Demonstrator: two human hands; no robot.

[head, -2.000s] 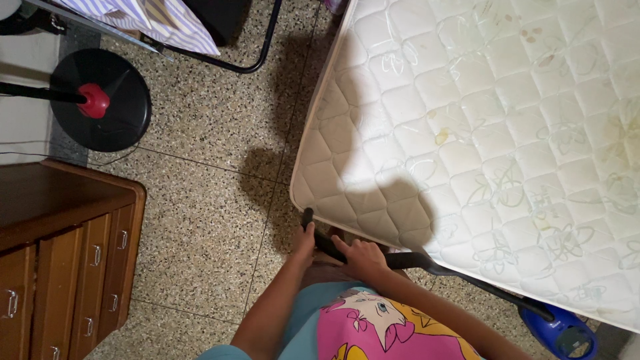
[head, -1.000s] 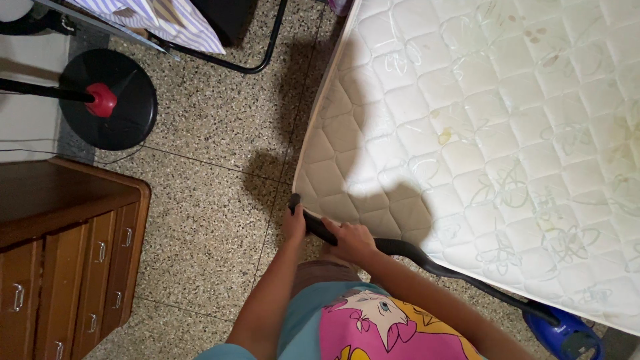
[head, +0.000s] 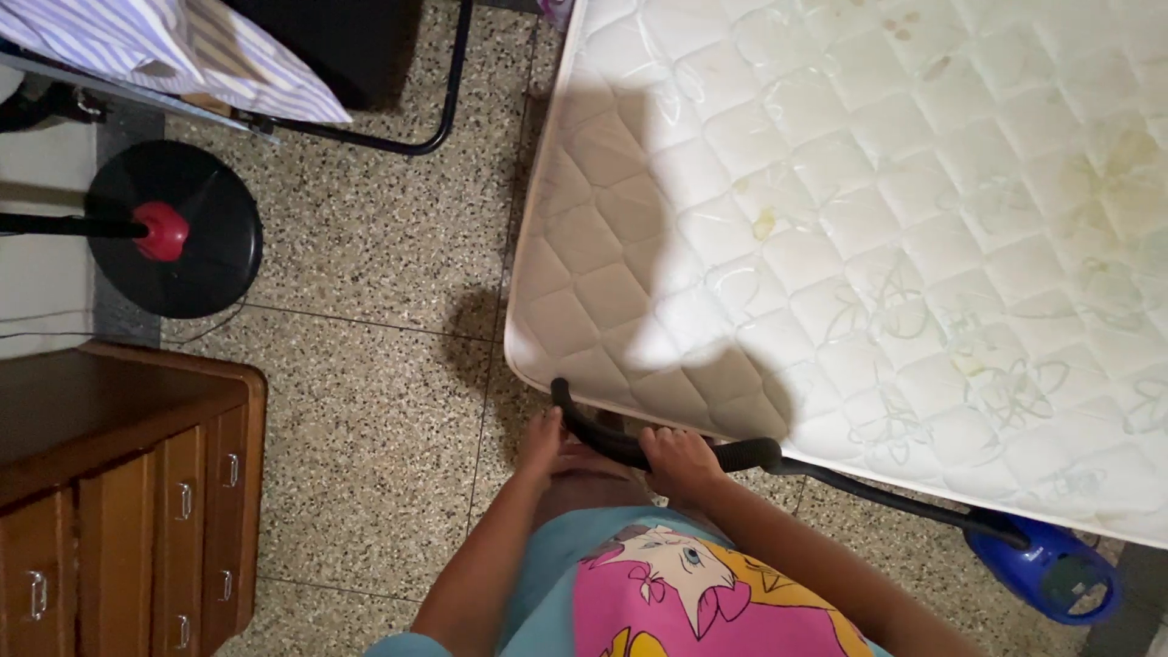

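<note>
A black vacuum cleaner hose [head: 607, 440] curves along the near edge of a quilted white mattress [head: 821, 274], its free end just at the mattress's corner. My left hand [head: 542, 444] is at the hose near that end, with fingertips against its side; how firmly it grips is hard to see. Farther right, my right hand [head: 677, 461] is closed over the hose. From there the hose runs right to a blue vacuum cleaner [head: 1040, 566] on the floor beside the mattress. Stains and the shadow of my head and arms show on the mattress top.
On the left stand a wooden chest of drawers [head: 137, 474] and a round black stand base [head: 173, 228] with a red collar. A black metal tube frame [head: 401, 146] and striped cloth [head: 210, 64] are at the upper left. The floor is speckled terrazzo [head: 365, 411].
The hose between my hands now bows downward, where it looked straighter before. My right hand stays on the hose.
</note>
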